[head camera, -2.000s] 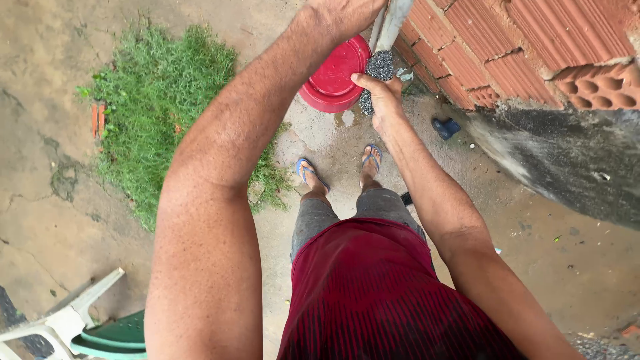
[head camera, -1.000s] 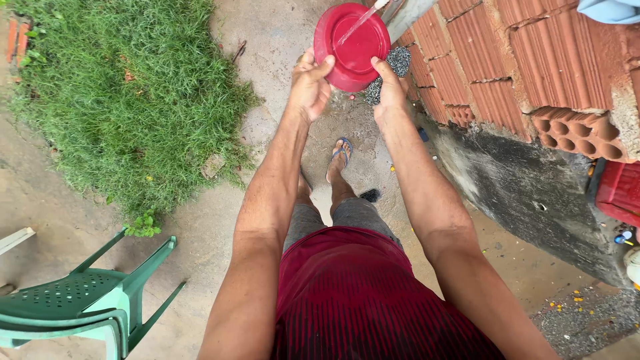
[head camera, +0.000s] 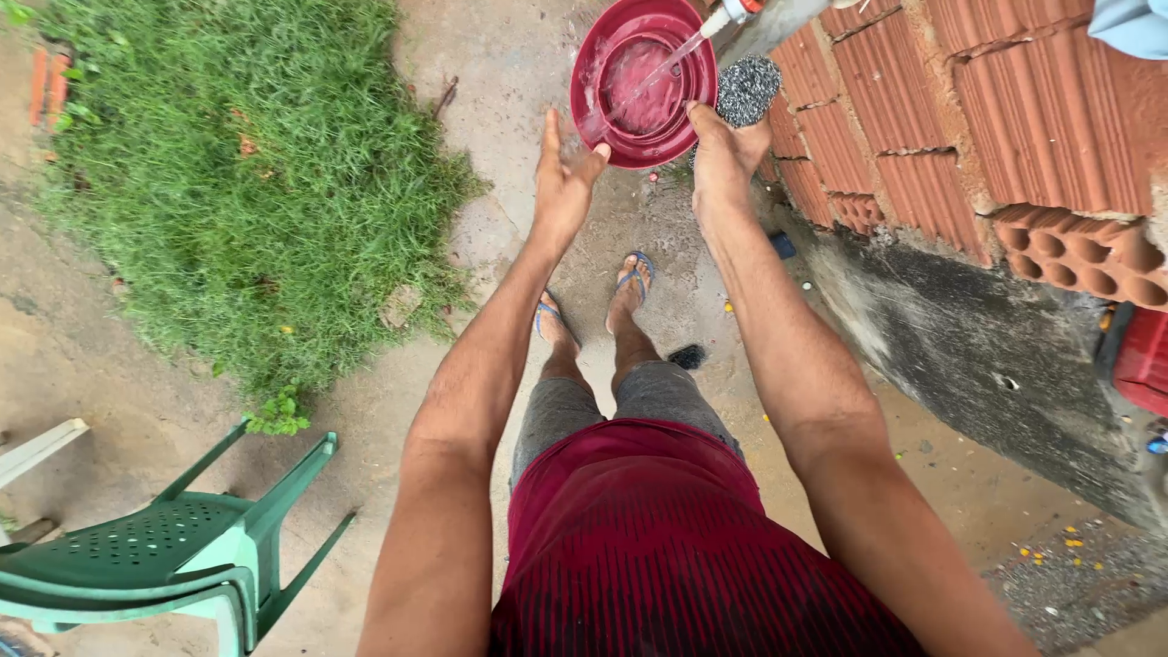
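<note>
A red plastic bowl-like vessel (head camera: 643, 82) is held up at the top of the view, its round recessed face toward me. Water runs onto it from a white tap spout (head camera: 721, 20). My right hand (head camera: 725, 160) grips the vessel's near right rim, thumb on top. My left hand (head camera: 566, 178) is at its lower left edge, thumb against the rim and a finger pointing away; whether it bears any weight I cannot tell. A black-and-white speckled object (head camera: 746, 89) is just right of the vessel, behind my right fingers.
A hollow-brick wall (head camera: 912, 119) rises at the right, above a grey rendered base (head camera: 985, 365). Grass (head camera: 265, 182) grows at the left. A green plastic chair (head camera: 146, 547) stands lower left, near a white chair leg (head camera: 41, 452). A dark object (head camera: 687, 357) lies by my feet.
Two seconds ago the vessel showed a flat red face and my left hand was above it; now both hands are at its near edge. Water splashes inside its rim, and my left fingers have spread.
</note>
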